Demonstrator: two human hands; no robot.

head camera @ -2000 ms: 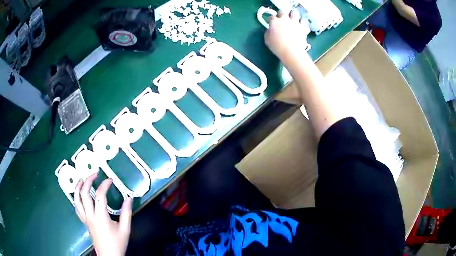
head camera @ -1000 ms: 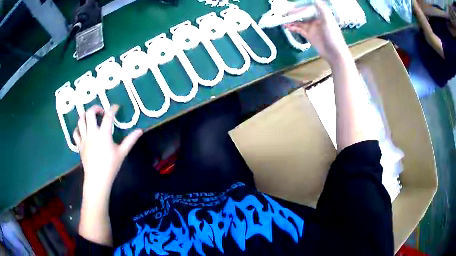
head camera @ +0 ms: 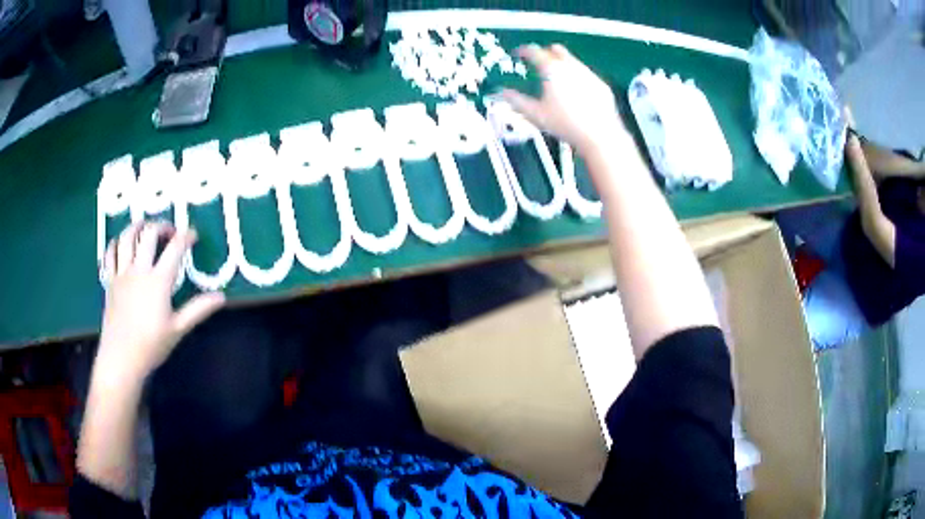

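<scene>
Several white loop-shaped plastic housings (head camera: 309, 167) lie side by side in a row on the green bench, disc ends away from me and oval ends toward me. My left hand (head camera: 145, 279) rests with spread fingers over the lower part of the leftmost housings; whether it grips one is hidden. My right hand (head camera: 568, 96) is above the right end of the row, fingers apart, with nothing visible in it. It partly covers the rightmost housings. A pile of tiny white pieces (head camera: 438, 61) lies just left of my right fingertips.
Stacked white housings (head camera: 682, 127) and a clear bag (head camera: 796, 106) lie to the right. An open carton (head camera: 507, 390) stands below the bench edge. A black fan (head camera: 340, 25), a black corded tool (head camera: 198, 41) and a metal plate (head camera: 187, 96) are at the back left. A person's arm (head camera: 870, 198) shows far right.
My right hand held a white housing one second ago and now appears empty near the row's right end. More housings lie at that end. My left hand stays at the left end. The view has shifted.
</scene>
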